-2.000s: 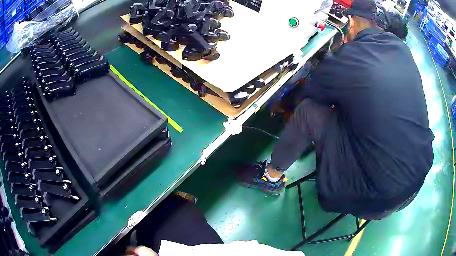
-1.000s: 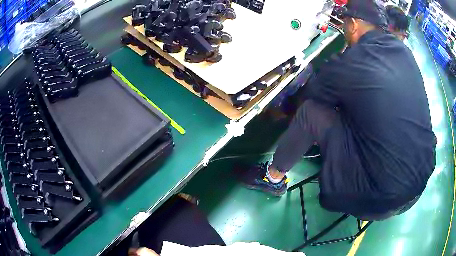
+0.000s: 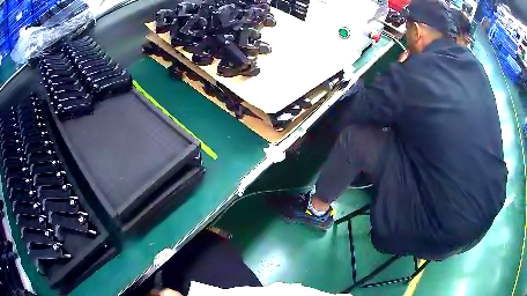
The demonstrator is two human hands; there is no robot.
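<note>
A black tray holds rows of black arms at its far end; its near part is bare. Left of it, another black tray carries slanted rows of black arms with bright pins. Only a sliver of skin shows at the bottom edge, apparently my left hand; its fingers and anything in it are cut off. My right hand is out of the picture.
Black jointed assemblies are heaped on stacked tan boards. A seated person in dark clothes is at the right on a folding stool. Clear plastic film lies behind the trays. My dark-clothed knee is below the bench edge.
The view has shifted slightly, so the bench things sit a little lower and further right. The seated person's hand now shows near their face. Less of my hand shows at the bottom edge.
</note>
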